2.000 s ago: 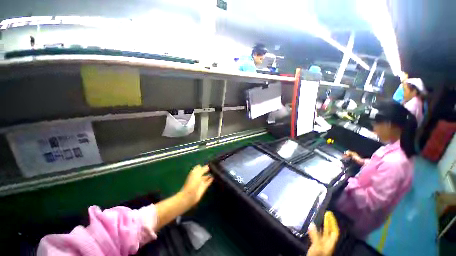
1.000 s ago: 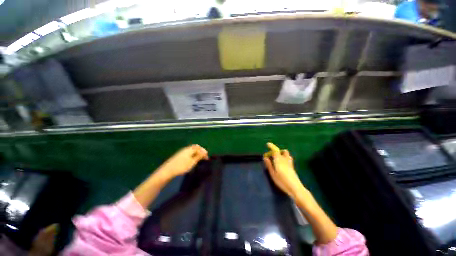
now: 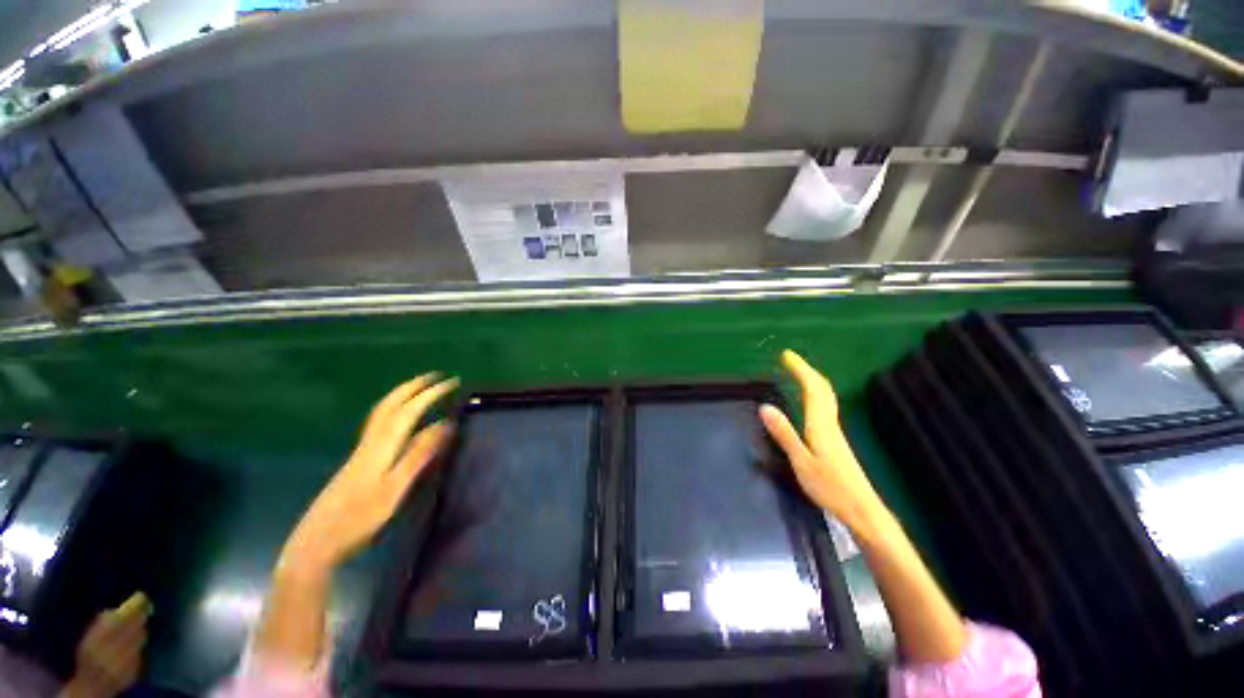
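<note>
A black tray lies in front of me on the green bench. It holds two tablets side by side with dark, glossy screens, the left tablet and the right tablet. Each has a small white mark near its lower edge. My left hand is at the tray's upper left edge, fingers apart. My right hand is at the upper right edge, its thumb over the right tablet's corner and its fingers apart. Neither hand is closed around anything.
Stacked black trays with tablets on top stand at the right. More tablets lie at the far left, beside another person's hand. A grey partition behind the bench holds an instruction sheet, a yellow sheet and a white bag.
The view has turned from the right-hand stack to the tray in front of me. My left hand has moved left off the tray's top middle; the left tablet is now uncovered.
</note>
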